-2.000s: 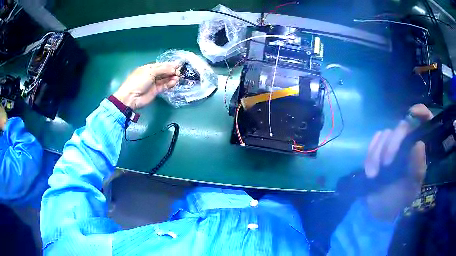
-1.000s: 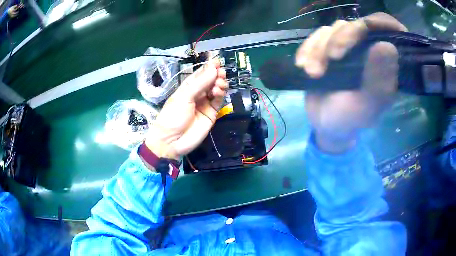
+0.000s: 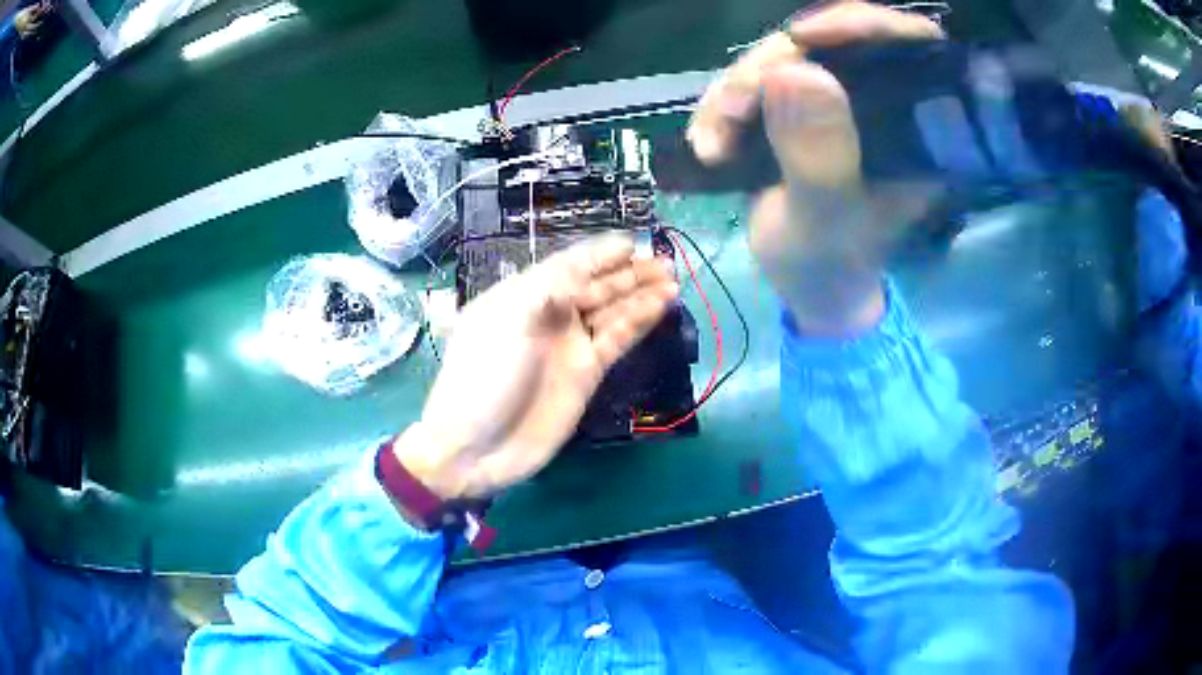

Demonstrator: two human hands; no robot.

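Observation:
The black unit housing (image 3: 646, 372) stands in front of me, partly covered by my left hand. A circuit board (image 3: 637, 174) is at its upper right, and a thin white wire runs down its middle. My left hand (image 3: 547, 363) is palm up over the housing with its fingers loosely curled; I cannot tell whether it holds something tiny. My right hand (image 3: 811, 172) is blurred and grips the thick black electric screwdriver (image 3: 923, 119) at the upper right. The screwdriver's front end points left, near the board; its bit is not clearly visible.
Two clear crinkled bags, an upper one (image 3: 400, 198) and a lower one (image 3: 340, 317), lie left of the housing. Red and black wires (image 3: 720, 330) loop on its right. Another black unit (image 3: 46, 376) is far left. A pale rail (image 3: 237, 198) runs behind. A board supply (image 3: 1055, 442) is lower right.
My left hand has moved down from the unit's top onto the housing, and its pinched fingers have loosened. My right hand with the screwdriver has moved left and slightly up, closer to the board.

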